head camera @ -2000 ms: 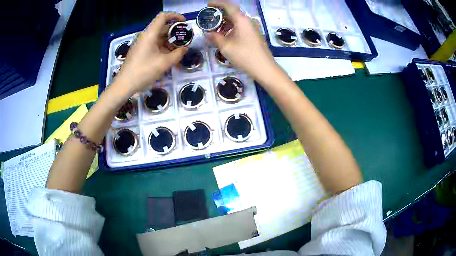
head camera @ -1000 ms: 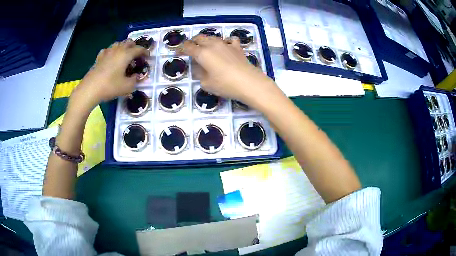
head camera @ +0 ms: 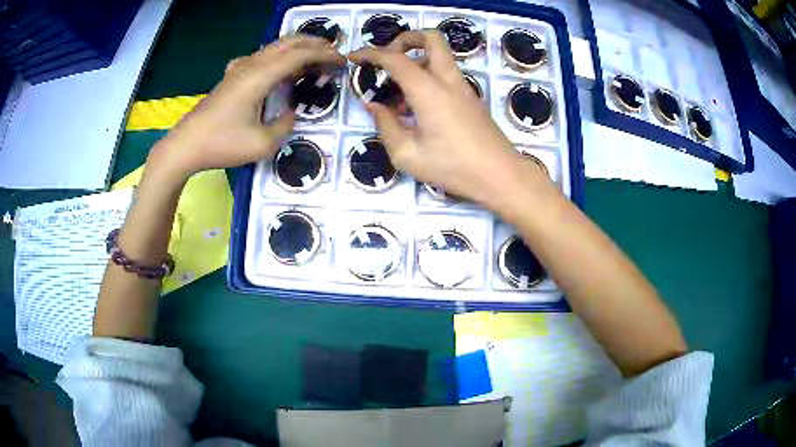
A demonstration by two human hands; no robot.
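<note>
A white blister tray (head camera: pixel 336 207) in a dark blue box holds round smartwatch units with dark screens and small white tabs. My right hand (head camera: pixel 445 122) has its thumb and finger at the rims of a unit (head camera: pixel 373 85) in the second row and grips it at its pocket. My left hand (head camera: pixel 227 113) is over the tray's left side, thumb and fingers apart around a unit (head camera: pixel 314 94) that sits in its pocket. My right hand hides part of the pockets behind it. Two units in the near row show bright white faces.
A second tray box (head camera: pixel 663 148) with three units stands at right. Dark squares (head camera: pixel 393 375), a blue square (head camera: pixel 474 375), a record sheet (head camera: pixel 550 375) and a grey-beige strip (head camera: pixel 393 425) lie near me. A form (head camera: pixel 70 271) and yellow paper (head camera: pixel 205 223) are at left.
The two units held up above the tray earlier are no longer raised. The hands have come down to the tray's second row. The whole view has shifted, with the tray now farther right.
</note>
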